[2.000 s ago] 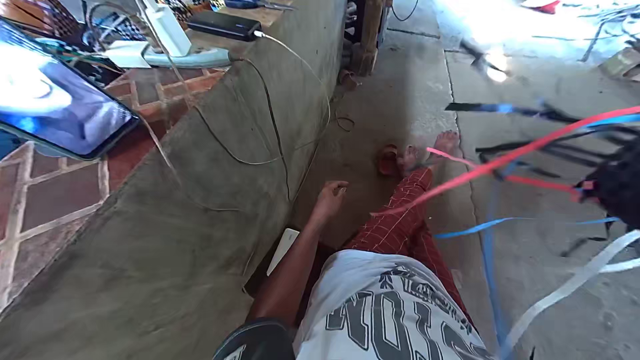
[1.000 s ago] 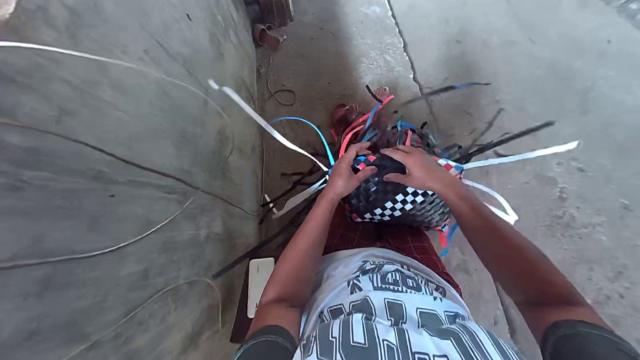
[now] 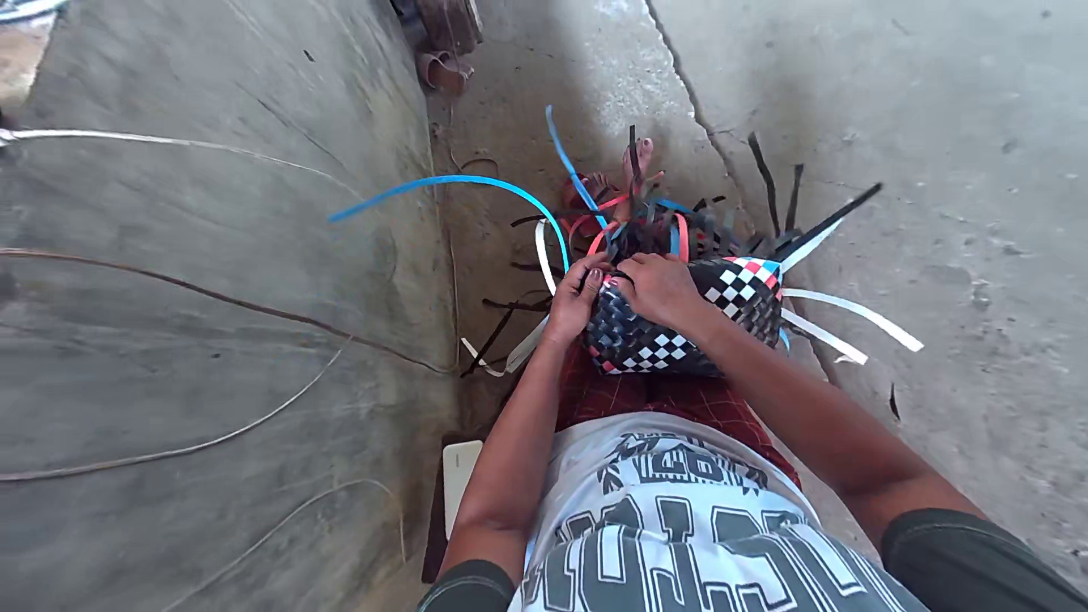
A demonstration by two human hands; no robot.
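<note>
A basket woven from black, white and pink plastic strips (image 3: 659, 350) rests on my lap, its loose strip ends fanning out on the far side and both flanks. My left hand (image 3: 580, 293) grips its upper left corner, fingers pinched at the edge. Beside it, my right hand (image 3: 659, 285) lies on the basket's top edge with the fingers bent over the weave; what its fingertips hold is hidden. A long blue strip (image 3: 476, 179) arcs out to the left past my left hand. White strips (image 3: 858, 316) stick out to the right.
A grey concrete wall (image 3: 255, 340) with hanging cables (image 3: 204, 293) rises close on my left. A white rectangular device (image 3: 459, 476) lies beside my left forearm. A brown cup-like object (image 3: 444, 72) stands by the wall's far end. Cracked concrete floor (image 3: 918, 153) stretches to the right.
Two seconds ago the basket was only partly in view at the right; a second ago both hands were on it. Since then my left hand has gone to its upper left corner. The view has swung considerably.
</note>
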